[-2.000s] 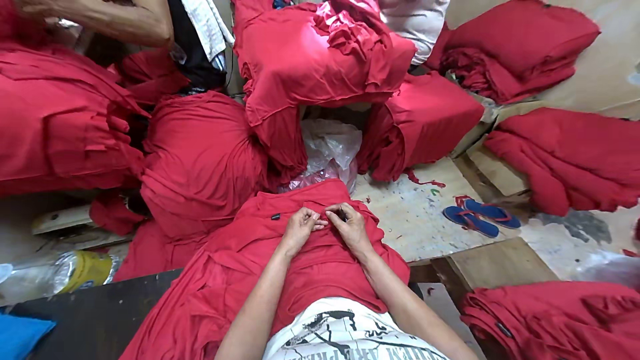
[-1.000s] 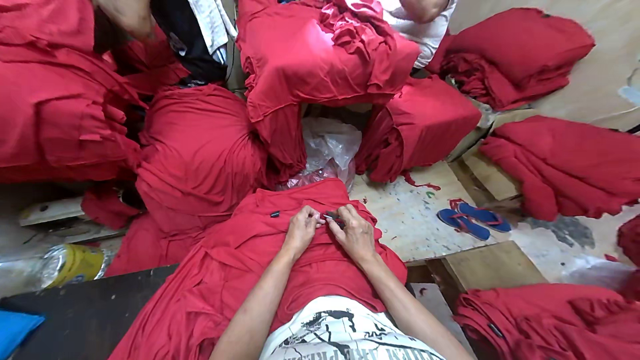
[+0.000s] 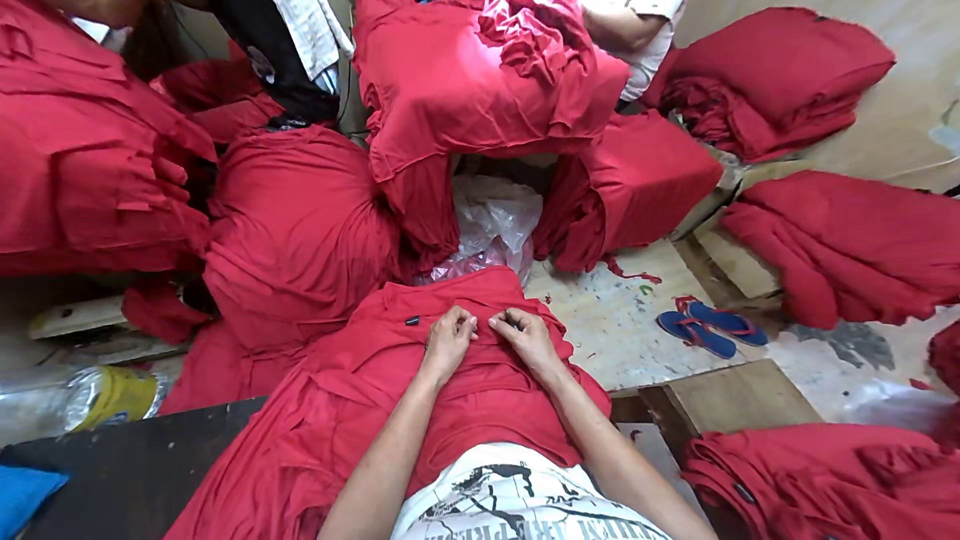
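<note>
Red fabric garments (image 3: 360, 375) lie heaped across my lap. Over their upper part is my left hand (image 3: 452, 335), its thumb and fingertips pinched together; whether cloth or something small is between them cannot be told. Just to its right, a small gap apart, my right hand (image 3: 523, 335) has its thumb and fingers drawn together, with a small dark thing seeming to show at the fingers. A small dark label (image 3: 412, 321) sits on the red cloth left of my left hand.
Stacks of red cloth (image 3: 300, 225) stand ahead and at both sides. Between them is a clear plastic bag (image 3: 495, 214). Blue flip-flops (image 3: 701, 330) lie on the floor to the right. A dark bench (image 3: 142, 465) and a plastic container (image 3: 112, 394) are at left. Other people sit beyond.
My hands were close together at the cloth a second ago; now a small gap separates them. The person at the upper left has shifted an arm.
</note>
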